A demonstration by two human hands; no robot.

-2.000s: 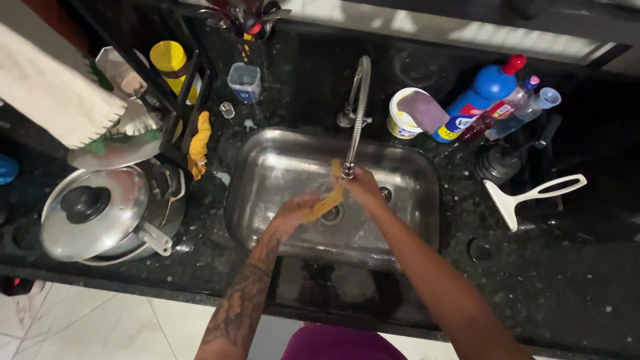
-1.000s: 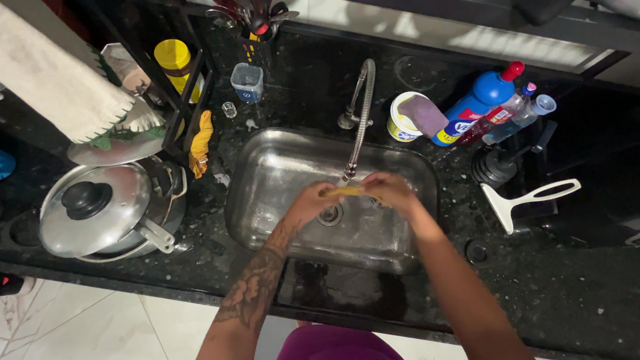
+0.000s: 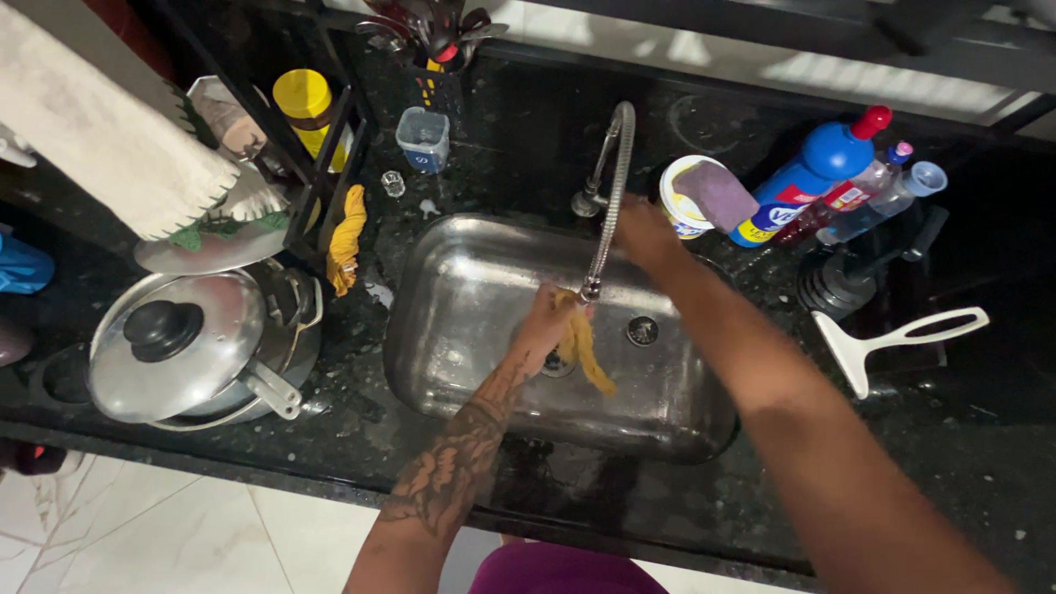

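My left hand (image 3: 551, 320) is closed around a wet yellow cloth (image 3: 587, 355), just below the spout of a flexible metal faucet (image 3: 619, 190). One end of the cloth hangs down over the stainless steel sink (image 3: 487, 363), near its drain. My right hand (image 3: 639, 227) is at the back rim of the sink, at the faucet's base beside the handle; its fingers are partly hidden and blurred. Just right of it stands a white tub (image 3: 681, 194) with a purple sponge (image 3: 716, 195) on top.
Blue bottle (image 3: 813, 173), clear bottles (image 3: 895, 198), a black plunger (image 3: 837, 280) and a white squeegee (image 3: 895, 338) are on the right. On the left are a lidded pot (image 3: 181, 346), a twisted yellow cloth (image 3: 347, 239), a small glass (image 3: 393, 183) and a plastic container (image 3: 423, 140).
My right hand has let go of the yellow cloth and moved back to the faucet's base. The cloth, stretched between both hands a second ago, now hangs from my left hand.
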